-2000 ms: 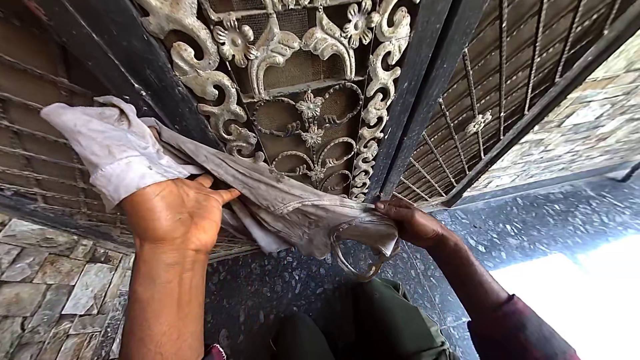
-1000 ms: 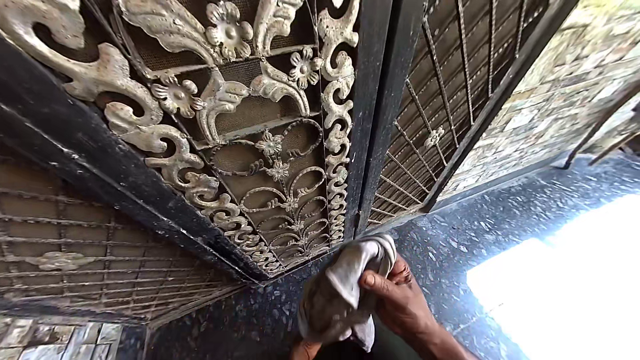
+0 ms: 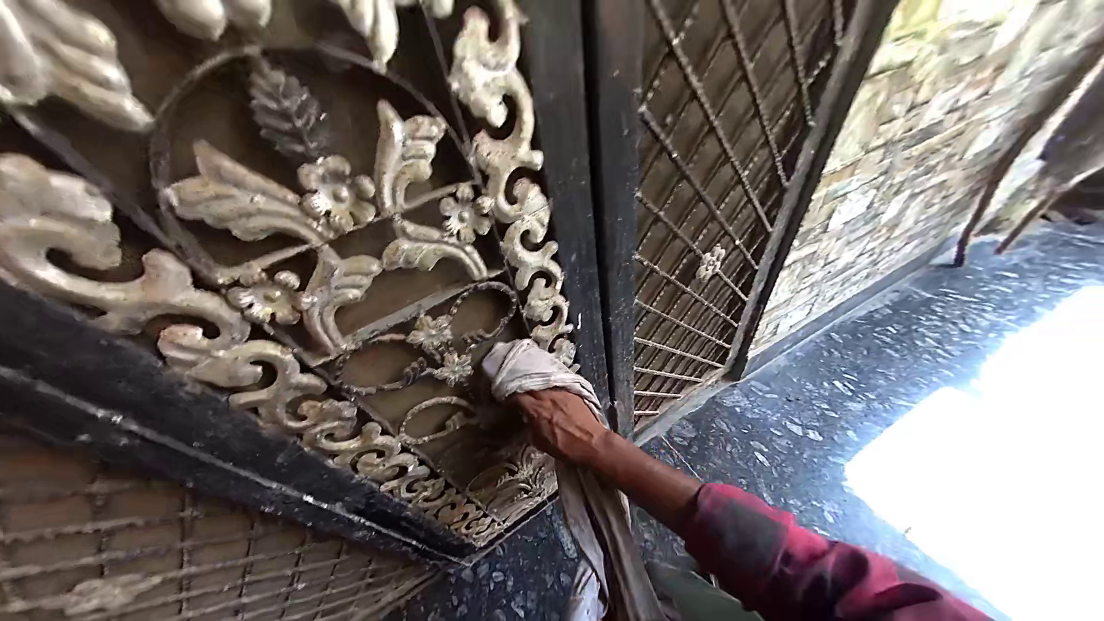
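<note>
My right hand [image 3: 561, 423] is closed on a greyish-white cloth [image 3: 535, 366], bunched over the fingers and pressed to the lower right part of an ornamental metal door panel [image 3: 397, 319]. The rest of the cloth hangs below the wrist toward the floor. Cast flowers and leaves, silvery and worn, fill the panel, and a scrolled border [image 3: 526, 216] runs beside the black door frame [image 3: 573, 172]. My left hand is out of view.
Right of the frame stands a lattice grille [image 3: 699, 224] of twisted bars, then a stone-clad wall [image 3: 880, 147]. Below is a dark speckled floor [image 3: 759, 431] with a bright patch. Another barred panel [image 3: 172, 543] lies lower left. Wooden poles [image 3: 1018, 164] lean at the far right.
The cloth was stretched between both hands, then gathered up. My right hand has since moved with it onto the panel, and my left hand has left the view. The panel now appears closer.
</note>
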